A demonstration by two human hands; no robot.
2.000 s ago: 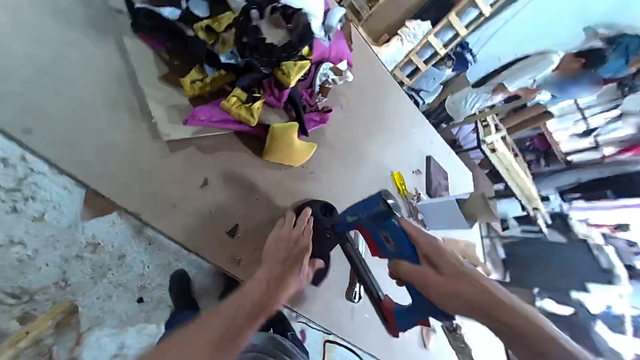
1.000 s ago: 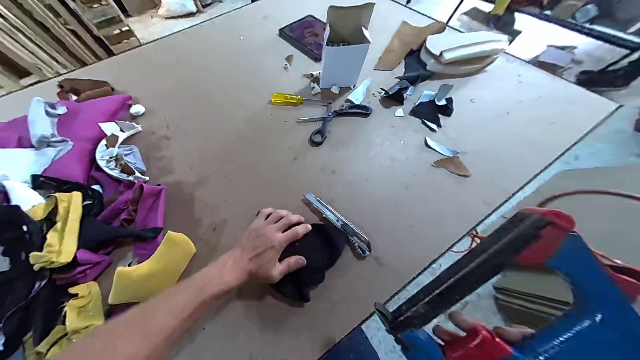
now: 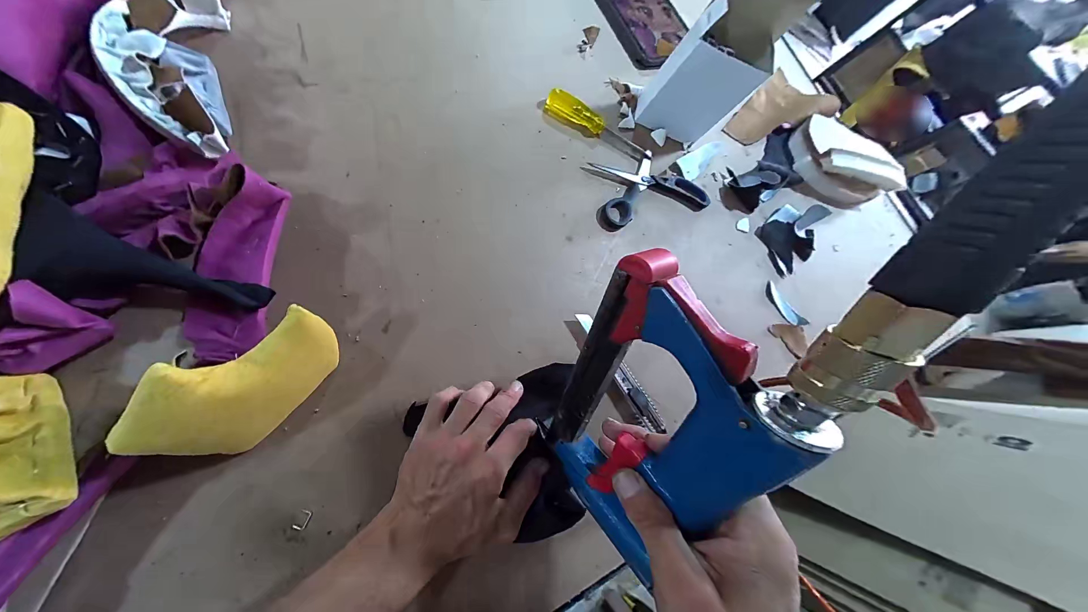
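Observation:
My left hand (image 3: 467,463) presses a black fabric piece (image 3: 544,501) against the tabletop, fingers bent over its left part. My right hand (image 3: 705,544) grips a blue and red pneumatic staple gun (image 3: 722,442), thumb by its red trigger. The gun's nose meets the black piece, or is just above it, beside my left fingertips. A brass coupling (image 3: 867,348) and black hose rise from the gun. Partly behind the gun lies a utility knife (image 3: 633,395). A yellow padded piece (image 3: 229,391) rests left of my left hand.
Purple, black and yellow upholstered pieces (image 3: 238,246) crowd the left. Scissors (image 3: 650,183), a yellow-handled screwdriver (image 3: 586,115), a white box (image 3: 697,85) and fabric scraps (image 3: 782,238) lie at the upper right. A loose staple (image 3: 302,520) lies near my left forearm.
My right hand has brought the staple gun from the lower right, away from the black piece, to beside my left hand. My left hand stays on the black piece. The view has shifted.

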